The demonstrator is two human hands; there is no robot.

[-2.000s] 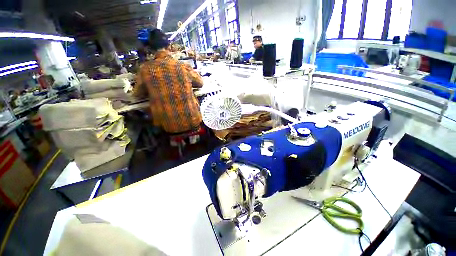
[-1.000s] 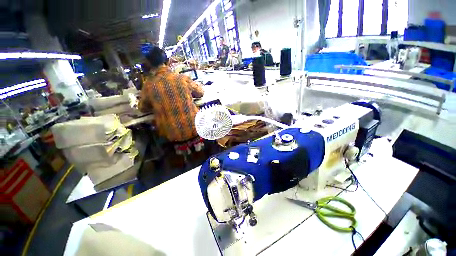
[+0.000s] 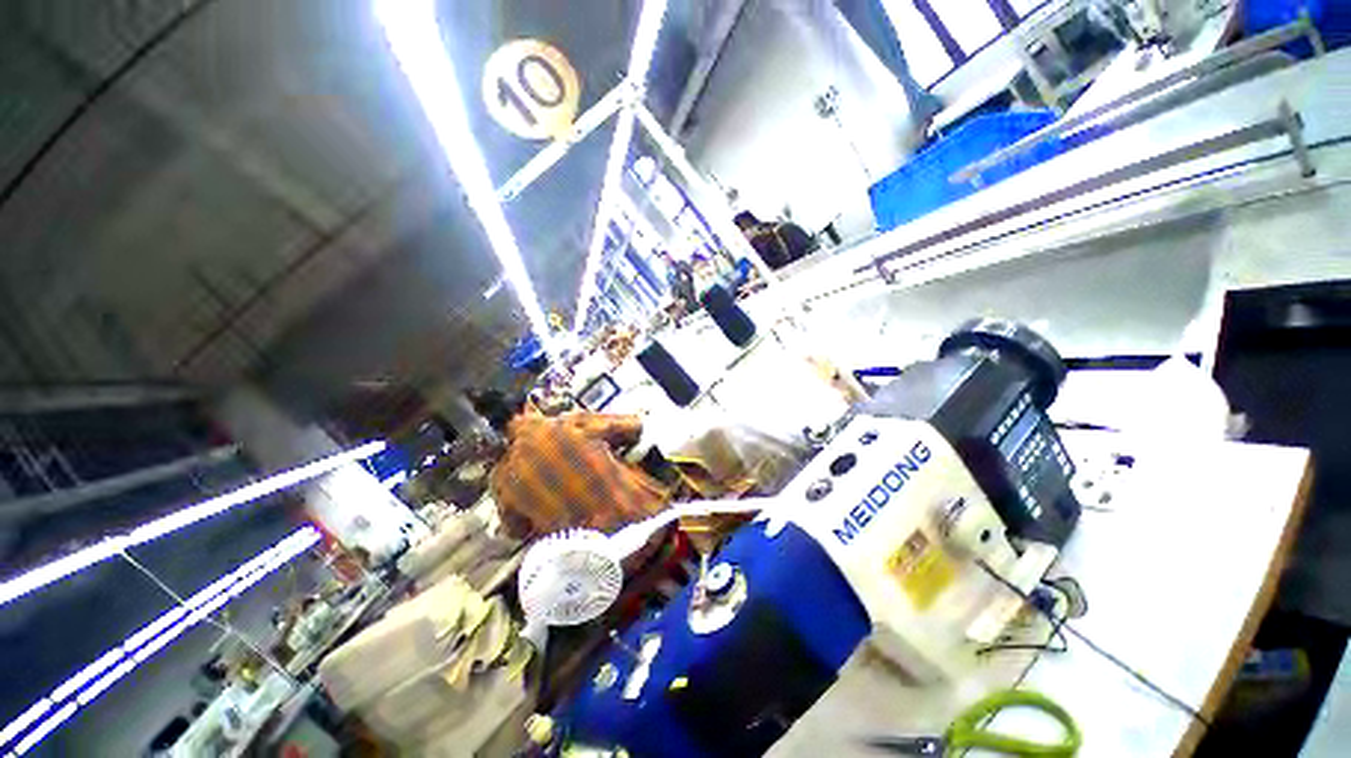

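Note:
No hand shows in the head view. The white sewing machine (image 3: 889, 518) marked MEIDONG stands tilted in the picture at the lower centre. Its blue cloth cover (image 3: 741, 637) lies over the arm. The needle area is cut off by the lower edge. Green-handled scissors (image 3: 1015, 723) lie on the white table (image 3: 1171, 570) in front of the machine, partly cut off by the lower edge. No work piece shows under the machine.
A white clip-on fan (image 3: 571, 578) is left of the machine. Stacked beige pieces (image 3: 430, 666) are at the lower left. A person in an orange shirt (image 3: 571, 471) is behind the fan. Dark thread cones (image 3: 667, 372) and a blue crate or cover (image 3: 971, 160) are farther back.
The view has tilted and swung upward, showing ceiling lights and a round sign with 10. The machine and scissors sit lower in the picture, and the beige piece on the table has left view.

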